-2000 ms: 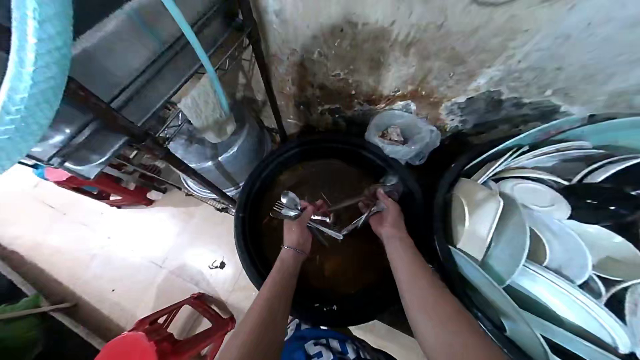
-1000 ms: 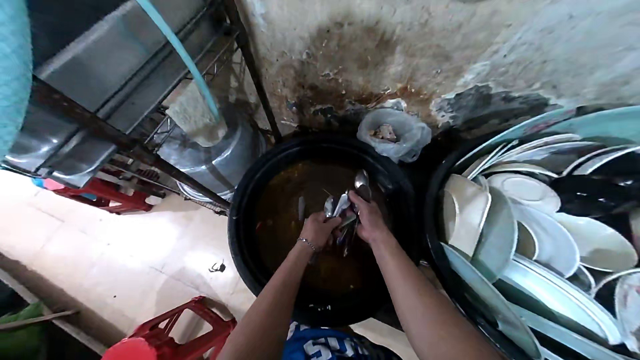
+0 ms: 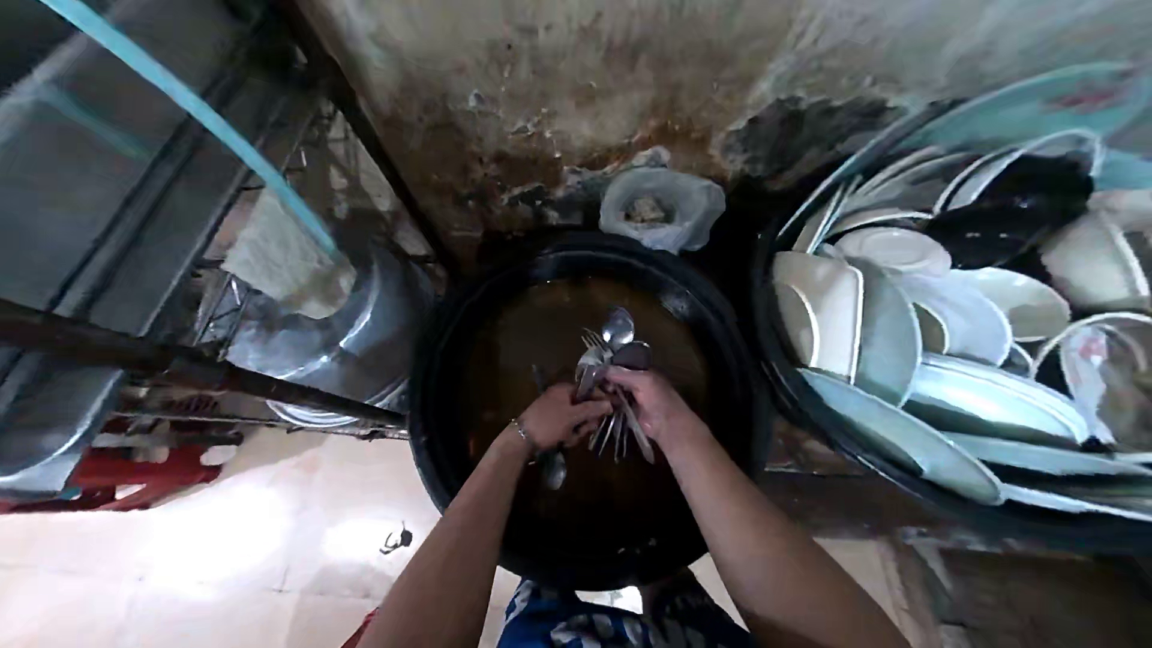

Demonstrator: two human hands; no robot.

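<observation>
Both hands are over a round black tub holding brownish water. My right hand grips a bunch of metal spoons and forks, their bowls and tines pointing up and the handles fanned below. My left hand is at the left side of the bunch, fingers curled, with another spoon under it whose bowl points down. Whether the left fingers close on that spoon or on the bunch cannot be told.
At right a large black tub is piled with plates and bowls. A plastic bag lies by the stained wall. At left are a metal rack, a metal pot, a cloth, a light-blue hose and a red plastic stool.
Two seconds ago the hands were apart, each with cutlery; they have come together, and the cutlery now forms an upright bunch in the right hand. The view has shifted.
</observation>
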